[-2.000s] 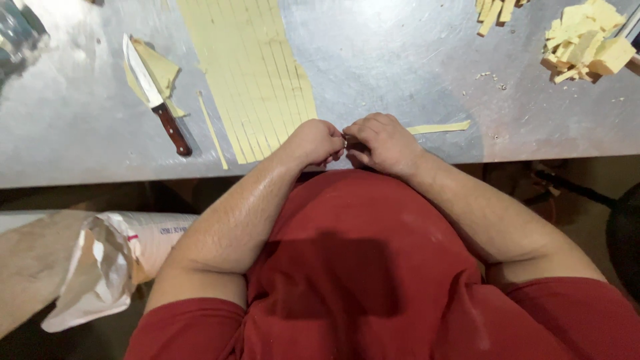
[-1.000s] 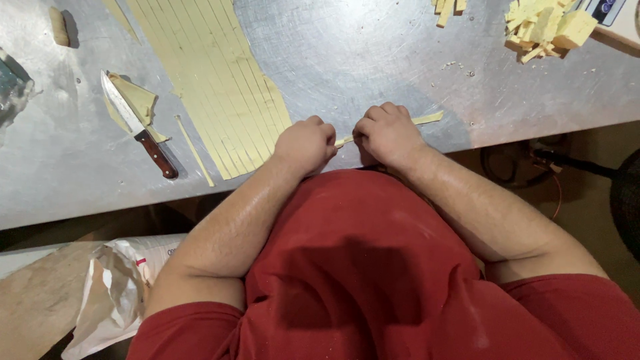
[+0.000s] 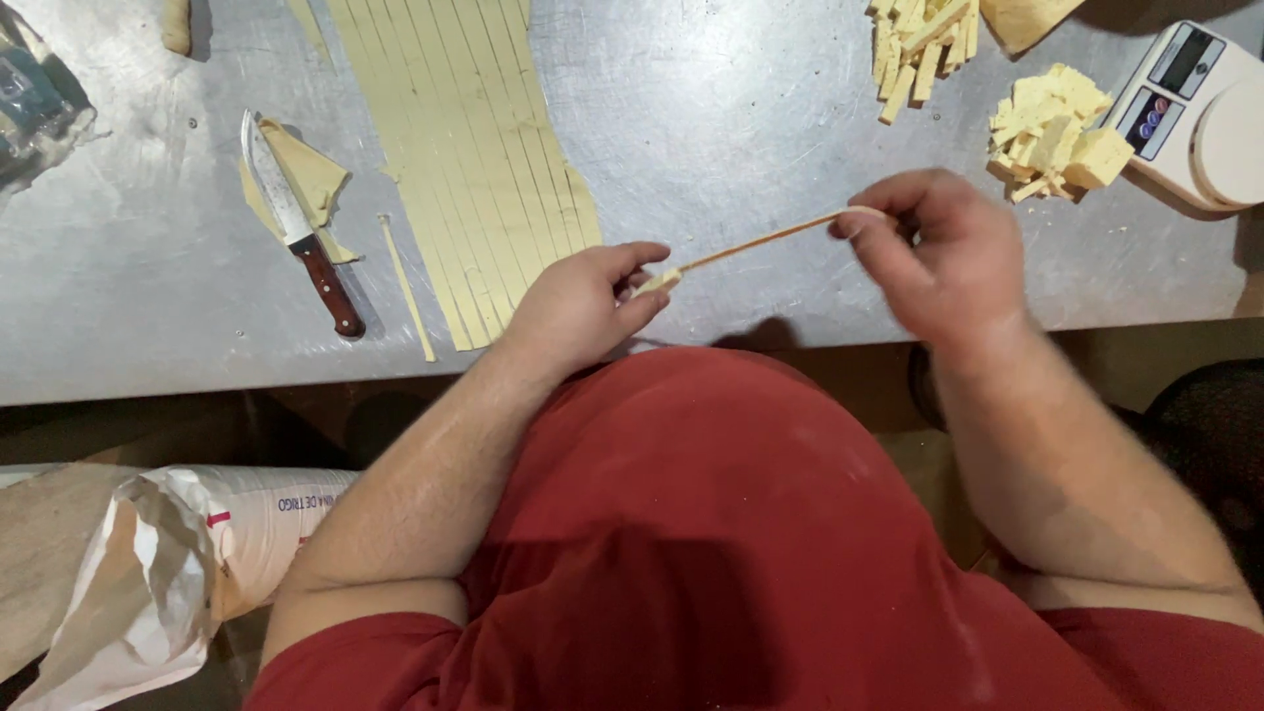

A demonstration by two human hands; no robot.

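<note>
My left hand (image 3: 597,301) holds a small rolled piece of dough (image 3: 660,283) between thumb and fingers, near the table's front edge. From it a thin dough strip (image 3: 765,239) stretches up to my right hand (image 3: 938,247), which pinches its other end between thumb and forefinger above the metal table. Left of my left hand lies a sheet of dough (image 3: 474,148) cut into long strips. A single narrow strip (image 3: 405,286) lies beside the sheet. Farther left, a knife with a wooden handle (image 3: 328,288) rests partly on dough scraps (image 3: 306,173).
Cheese sticks (image 3: 923,44) and a heap of cheese pieces (image 3: 1052,133) lie at the back right, beside a white kitchen scale (image 3: 1185,118). A plastic bag (image 3: 35,109) is at the far left. An opened paper flour sack (image 3: 257,528) stands below the table's front edge (image 3: 197,390).
My right hand has moved away from my left, up and to the right, with the strip's end. The strip that lay on the table right of my hands is now held stretched between them.
</note>
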